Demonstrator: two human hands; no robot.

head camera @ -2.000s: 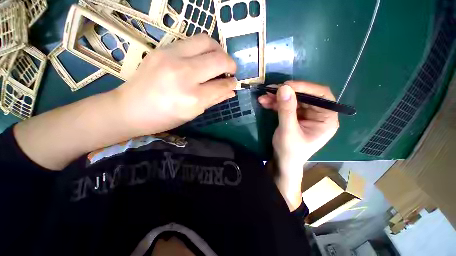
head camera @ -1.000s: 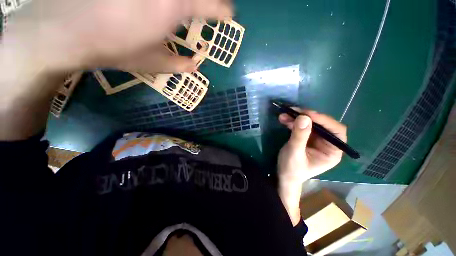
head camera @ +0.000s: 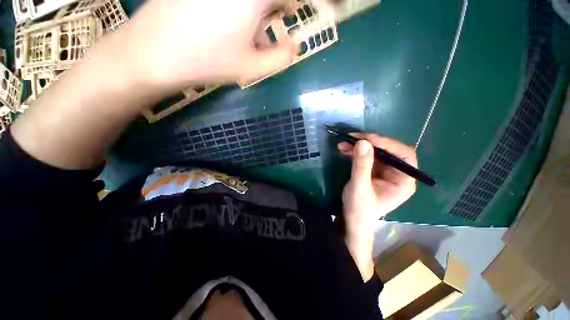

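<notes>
My right hand (head camera: 381, 178) holds slim black tweezers (head camera: 387, 156), tip pointing left above the clear end of the pad sheet (head camera: 250, 139). I see no pad at the tip. The sheet's dark grid lies near my shirt. My left hand (head camera: 200, 44) is at the top, slightly blurred, over cream front housings. Its thumb overlaps a housing with key holes (head camera: 319, 40); its other fingers are partly cut off by the top edge, and I cannot tell whether it grips a housing. Another cream piece (head camera: 359, 6) shows at the top edge beside the fingers.
A pile of loose housings (head camera: 59, 47) lies at the upper left. A second dark pad sheet (head camera: 509, 147) curves along the right side of the green mat (head camera: 400, 81). A thin pale line (head camera: 445, 78) crosses the mat. An open cardboard box (head camera: 415, 287) is below the edge.
My left hand left the housing at the tweezer tip, moved up and away, then shifted right over other housings. The tweezers moved down from that housing to near the sheet's clear end.
</notes>
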